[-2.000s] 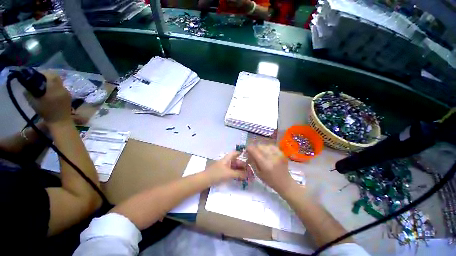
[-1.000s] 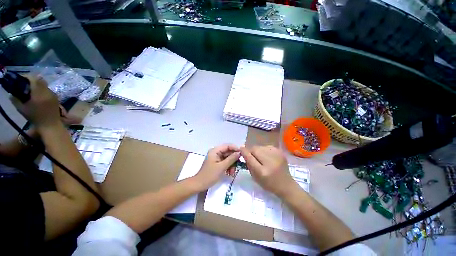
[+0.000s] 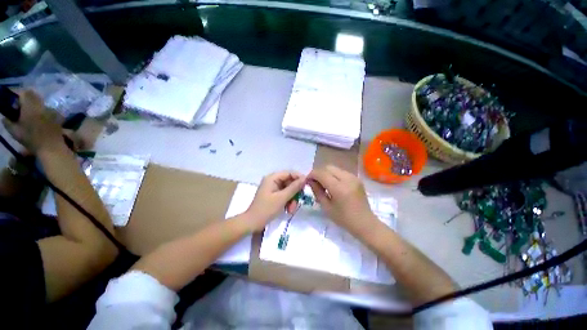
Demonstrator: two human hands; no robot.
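A white plastic panel (image 3: 322, 254) lies flat in front of me on brown cardboard. My left hand (image 3: 278, 196) and my right hand (image 3: 340, 193) meet above its far edge, fingertips pinched together on a small wired circuit board. One green piece (image 3: 305, 196) shows between the hands, and a wire runs from there to another small green board (image 3: 283, 241) over the panel's left part. The exact spot that the fingertips pinch is hidden.
A stack of panels (image 3: 327, 97) stands beyond, a looser stack (image 3: 182, 80) farther left. Right are an orange bowl (image 3: 395, 156) of screws, a parts basket (image 3: 415, 119), a black electric screwdriver (image 3: 489, 169) and a pile of wired boards (image 3: 499, 222). A neighbour's arm (image 3: 74, 174) is at left.
My hands have come together at the fingertips over the panel, and the wired green board now hangs lower left. The view has tilted down. The neighbour's hand has moved left in view.
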